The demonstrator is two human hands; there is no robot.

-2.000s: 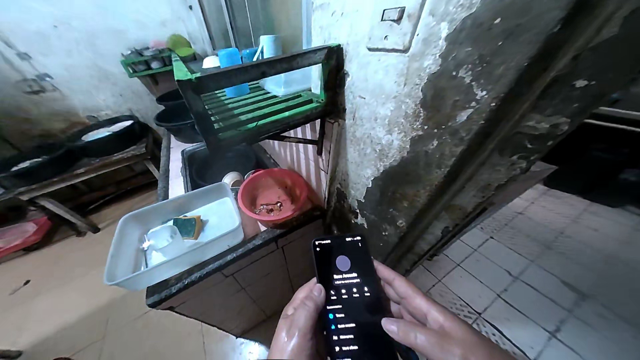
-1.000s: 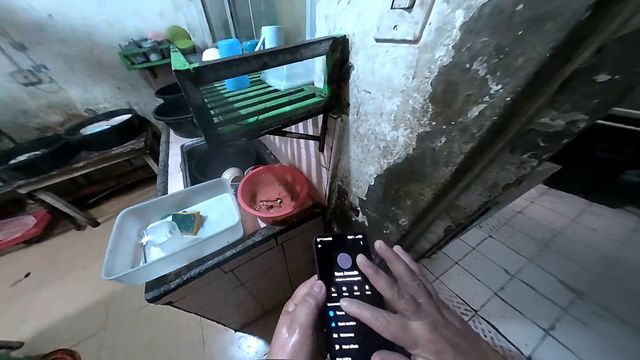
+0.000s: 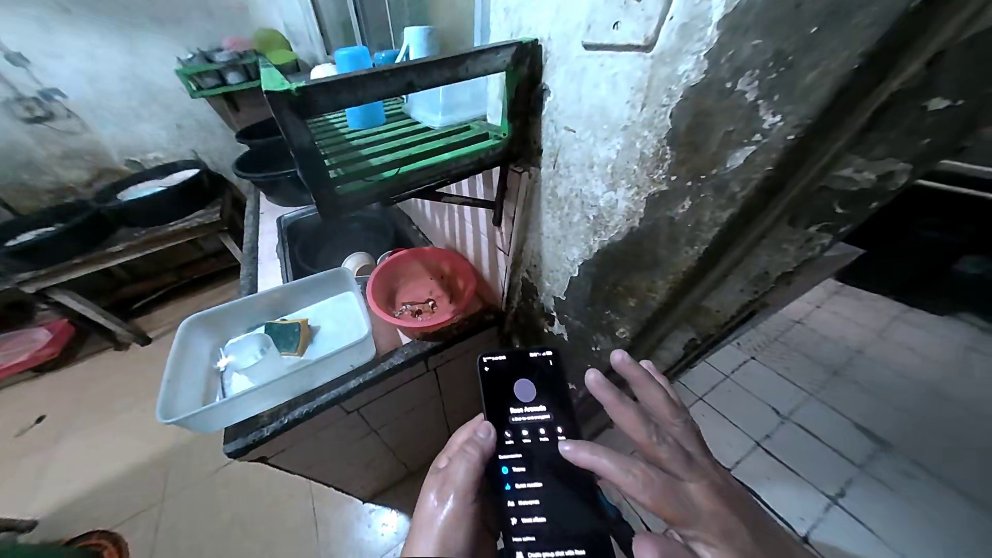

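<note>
A black smartphone [image 3: 539, 457] with a lit dark menu screen stands upright at the bottom centre. My left hand [image 3: 457, 492] grips it along its left side, the thumb on the edge. My right hand [image 3: 659, 457] is over the phone's right side with fingers spread; one fingertip is at or just above the screen, and whether it touches cannot be told. Beyond the phone, a red plastic basin [image 3: 422, 291] with small scraps in it sits at the counter's edge. Beside it is a translucent plastic tub [image 3: 194, 349] holding a green and yellow sponge [image 3: 288, 337] and a clear plastic piece.
A green slatted rack [image 3: 403, 147] with blue cups hangs over the dark sink [image 3: 298, 232]. Black tubs [image 3: 155, 190] rest on a wooden bench at left. A tiled counter [image 3: 341, 442] lies ahead, a peeling wall [image 3: 612, 139] at right, with white floor tiles [image 3: 783, 418] beside it.
My right hand moved over the screen between the two earlier frames; now it is farther right, its fingers more spread and raised. My left hand keeps its hold on the phone.
</note>
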